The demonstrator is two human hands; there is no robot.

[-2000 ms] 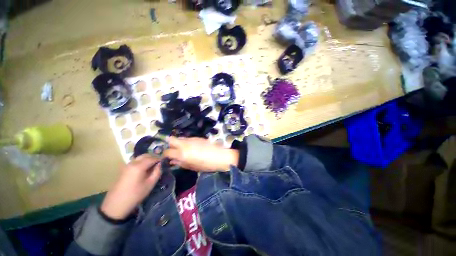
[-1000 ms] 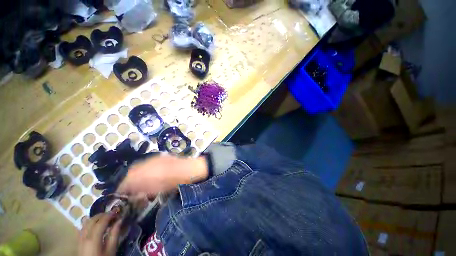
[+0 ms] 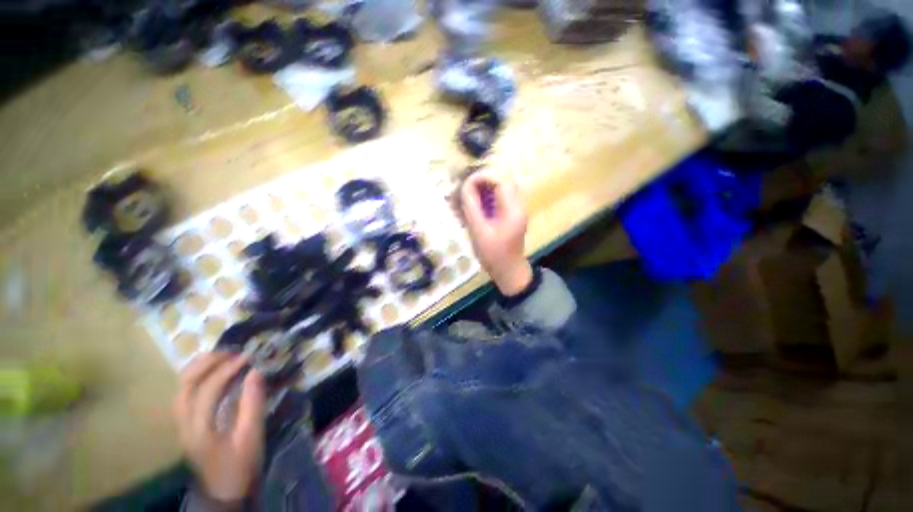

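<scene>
The frame is blurred. My left hand (image 3: 222, 420) is at the near left edge of the white perforated tray (image 3: 205, 222), its fingers on a black cup-shaped housing (image 3: 268, 350). My right hand (image 3: 496, 228) is over the purple fasteners (image 3: 488, 197) right of the tray. The fasteners show between its fingers and are mostly hidden; whether it grips one cannot be told. A pile of small black plastic parts (image 3: 300, 275) lies at the middle of the tray. Two shiny-faced housings (image 3: 365, 208) sit at the tray's right side.
Two housings (image 3: 132, 208) stand at the tray's left corner, others behind it. Bagged housings (image 3: 476, 80) lie at the back. A yellow-green bottle (image 3: 35, 390) is at far left. A blue bin (image 3: 691, 220) is beyond the bench's right edge, near cardboard boxes. Another person (image 3: 866, 110) is at upper right.
My right hand has moved from the housing and black pile to the purple fasteners. My left hand stays at the housing. The view has shifted with the head.
</scene>
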